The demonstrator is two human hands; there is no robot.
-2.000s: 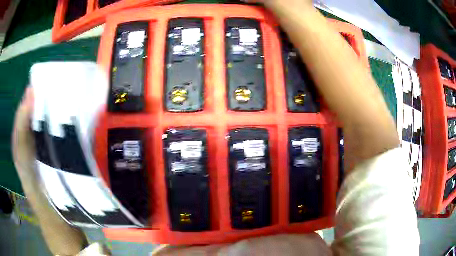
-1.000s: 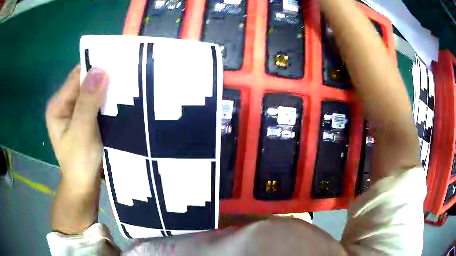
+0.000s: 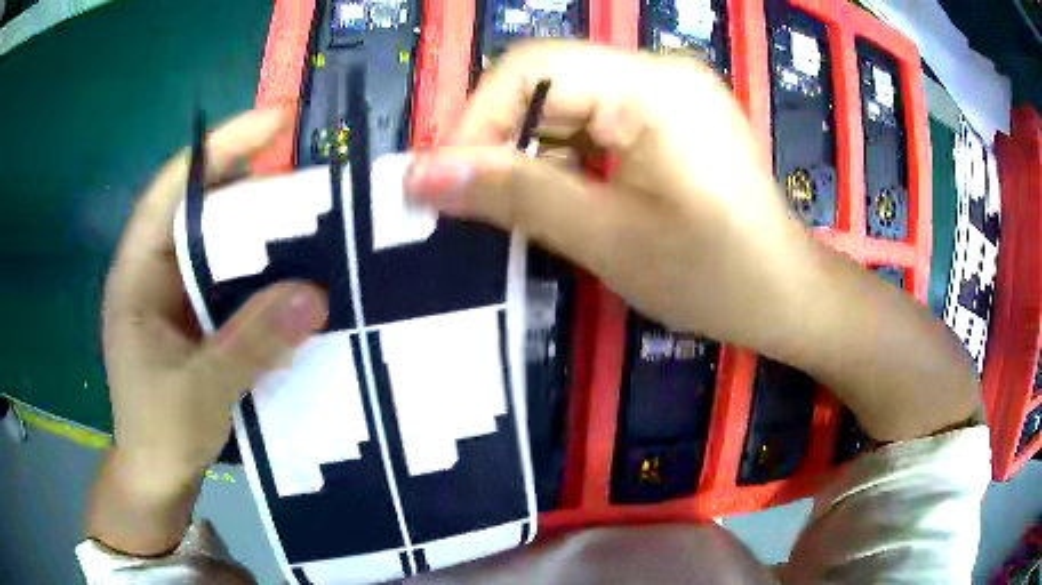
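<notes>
My left hand [image 3: 189, 331] holds a black-and-white sticker sheet [image 3: 440, 389], thumb on its face and fingers behind the left edge. Stepped white shapes and black sticker pieces [image 3: 429, 280] show on it. Narrow black strips [image 3: 357, 114] stick up past its top edge. My right hand [image 3: 617, 171] is at the sheet's top right corner, thumb on the sheet, fingers curled, with a loose black strip by them; its exact grip is unclear. Behind lies a red-orange foam tray [image 3: 594, 400] with black phones [image 3: 674, 400] in its slots, several partly hidden by the hands and sheet.
A green-matted bench [image 3: 80, 206] is at the left. Patterned sticker sheets [image 3: 971, 246] lie right of the tray, with more foam trays [image 3: 1011, 297] at the far right. White sheets [image 3: 937, 51] lie at the upper right. The grey floor [image 3: 46, 503] has a yellow line.
My right hand has come from the tray's far side to the sheet's top edge. My left thumb has moved inward and down on the sheet. Black strips now stand up from its top.
</notes>
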